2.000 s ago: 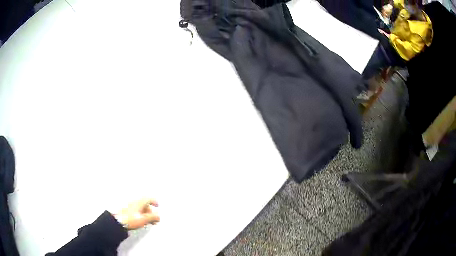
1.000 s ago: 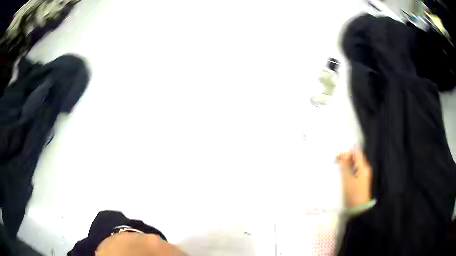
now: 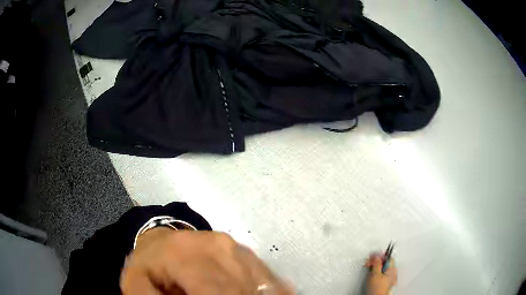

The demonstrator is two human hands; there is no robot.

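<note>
A black jacket (image 3: pixel 277 75) lies rumpled across the far side of the white table, with a row of pale zipper teeth (image 3: pixel 225 106) on its left part and a thin cord loop (image 3: pixel 342 127) at its near edge. My left hand (image 3: pixel 199 262) is large and blurred at the bottom, with a bracelet and a ring, well short of the jacket; its fingertips are unclear. My right hand (image 3: pixel 382 276) is at the bottom edge, partly cut off, holding small dark-tipped snips (image 3: pixel 389 253) pointing up. Neither hand touches the jacket.
The white table (image 3: pixel 300 190) has a curved left edge with dark marks, and small dark specks lie near my left hand. The speckled grey floor (image 3: pixel 81 167) shows at the left, with a pale object (image 3: pixel 29 253) at the lower left corner.
The view has swung to the left, and a black jacket now lies in front across the table. My left hand shows larger; my right hand is lower, with snips now visible in it.
</note>
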